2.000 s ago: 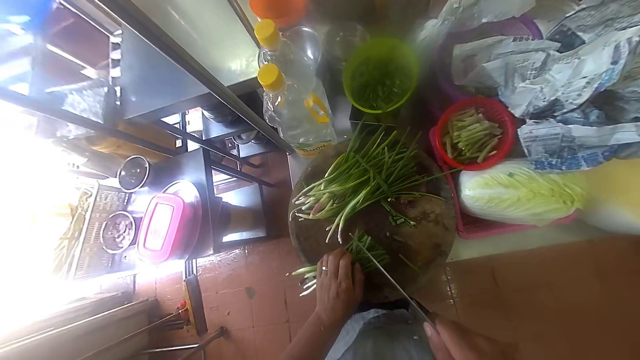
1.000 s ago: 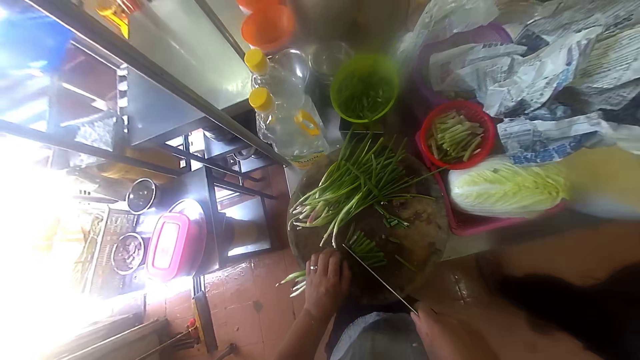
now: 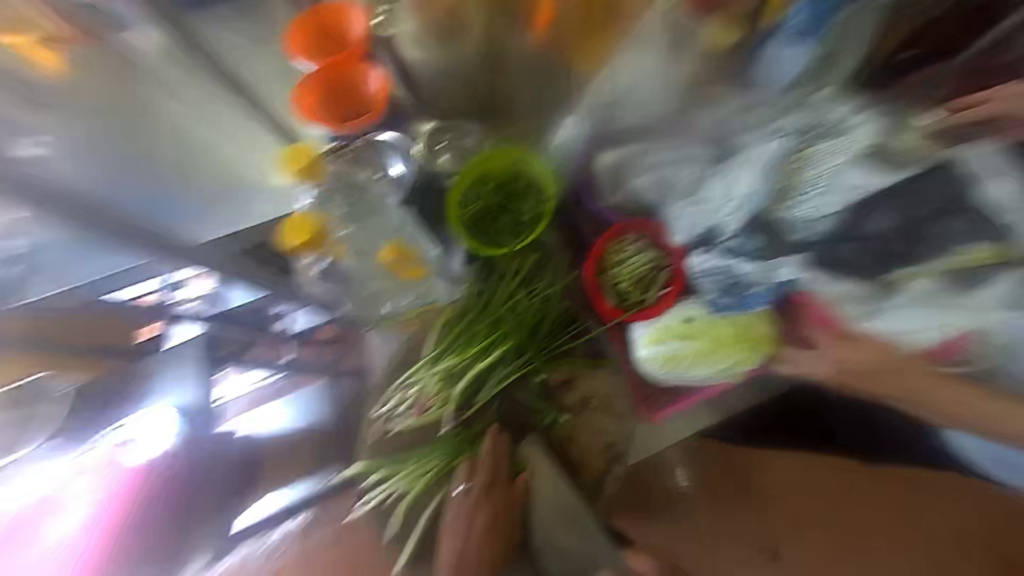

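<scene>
My left hand (image 3: 482, 504), with a ring on one finger, rests on a bunch of green onions (image 3: 416, 472) at the bottom of the blurred view. Right of it, my right hand (image 3: 636, 562) shows only in part at the lower edge, on the handle end of a broad-bladed knife (image 3: 564, 512). The blade lies close beside my left fingers. Under both is a round wooden chopping board (image 3: 596, 400). A larger heap of green onions (image 3: 488, 344) lies on the board beyond my hands.
A green container (image 3: 502, 200) of chopped greens, a red basket (image 3: 680, 268) of cut stems and a napa cabbage (image 3: 704, 342) stand around the board. Plastic bottles (image 3: 360, 248) and orange bowls (image 3: 340, 96) are at left. Another person's hand (image 3: 832, 352) is beside the cabbage; newspaper (image 3: 744, 176) lies beyond.
The view has shifted to the right. Another person's hand now shows clearly by the cabbage. The knife blade shows its broad side beside my left hand, where it was seen edge-on before.
</scene>
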